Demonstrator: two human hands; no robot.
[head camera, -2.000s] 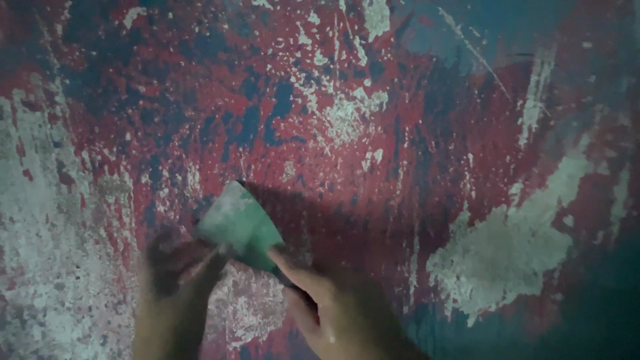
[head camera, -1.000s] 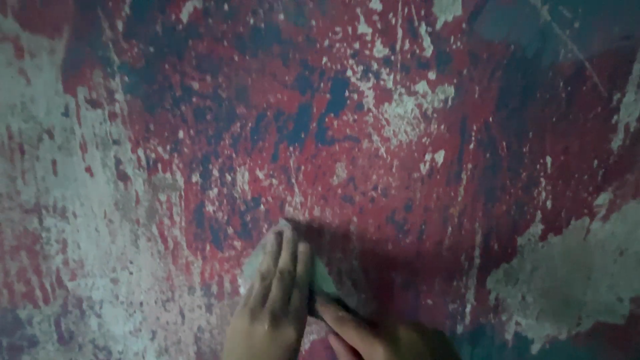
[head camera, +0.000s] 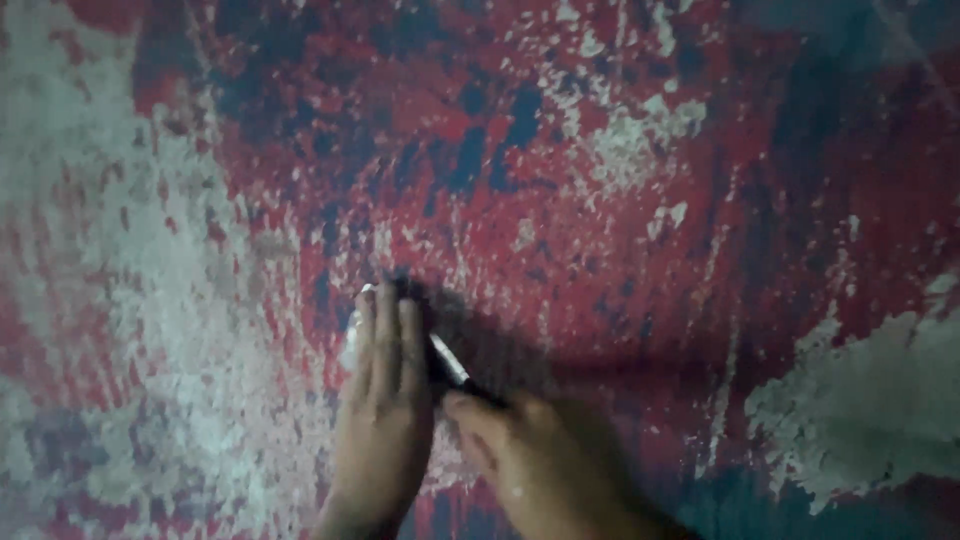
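A metal scraper blade (head camera: 450, 360) with a dark handle lies tilted against a wall (head camera: 465, 225) of worn red and blue paint. My right hand (head camera: 525, 442), at the lower middle, is closed around the handle. Over the blade my left hand (head camera: 386, 375) lies flat, its fingers together and pointing up, pressing on the tool near the wall. Much of the blade is hidden under these fingers; a pale edge shows at their left and a bright strip at their right. A dark shadow falls to the right of the blade.
Pale bare patches show through the paint on the left (head camera: 150, 300) and at the lower right (head camera: 862, 412). Smaller flaked spots (head camera: 637, 142) and thin vertical scratches lie at the upper right. The lower right corner is bluish and dim.
Two seconds ago the blade's broad face showed, with my left hand at its lower left; the left hand now lies over it. The blade is now seen more edge-on.
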